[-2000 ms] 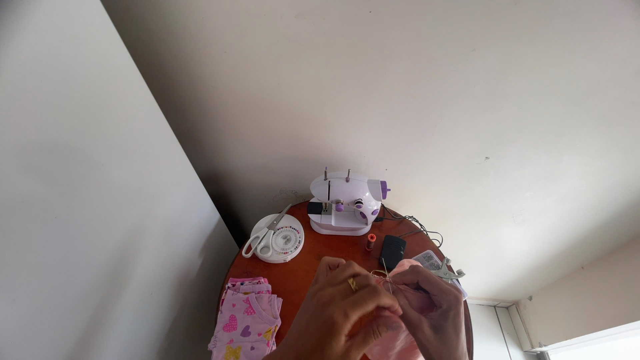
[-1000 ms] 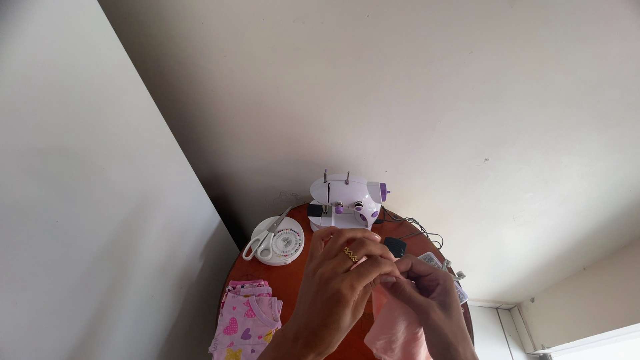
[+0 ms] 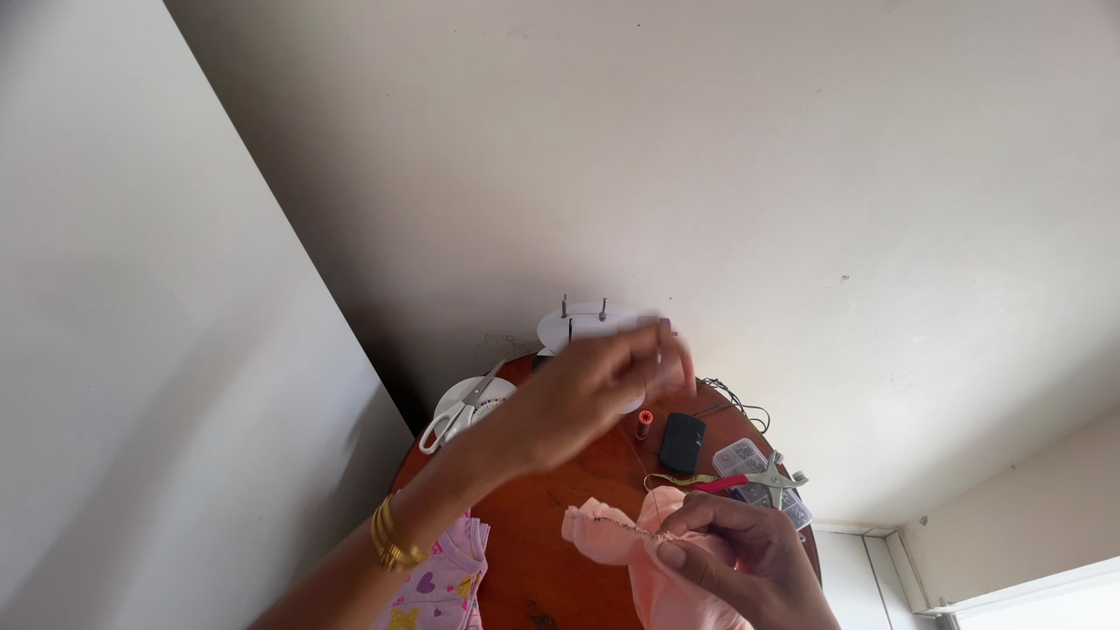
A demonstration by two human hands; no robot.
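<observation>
My right hand [image 3: 726, 547] pinches the peach fabric [image 3: 674, 586] between thumb and fingers, beside a line of dark stitches along its edge. A thin thread rises from the cloth near those fingertips. Raised above the table, my left hand [image 3: 612, 376] is blurred, in front of a white mini sewing machine [image 3: 582, 325]; its fingers are bent, and whether it holds a needle or thread cannot be told. An orange-topped thread spool [image 3: 644, 423] and a black foot pedal [image 3: 682, 443] lie behind the fabric.
On the round wooden table [image 3: 542, 525] are white-handled scissors [image 3: 464, 411] on a round white case [image 3: 488, 390], folded printed pink clothing [image 3: 446, 577], red-handled pliers [image 3: 757, 479], a measuring tape [image 3: 674, 479] and a clear compartment box [image 3: 742, 457]. Walls stand behind and at left.
My left hand has moved away from my right hand, up and over the sewing machine. My right hand keeps hold of the peach fabric, whose stitched edge now shows.
</observation>
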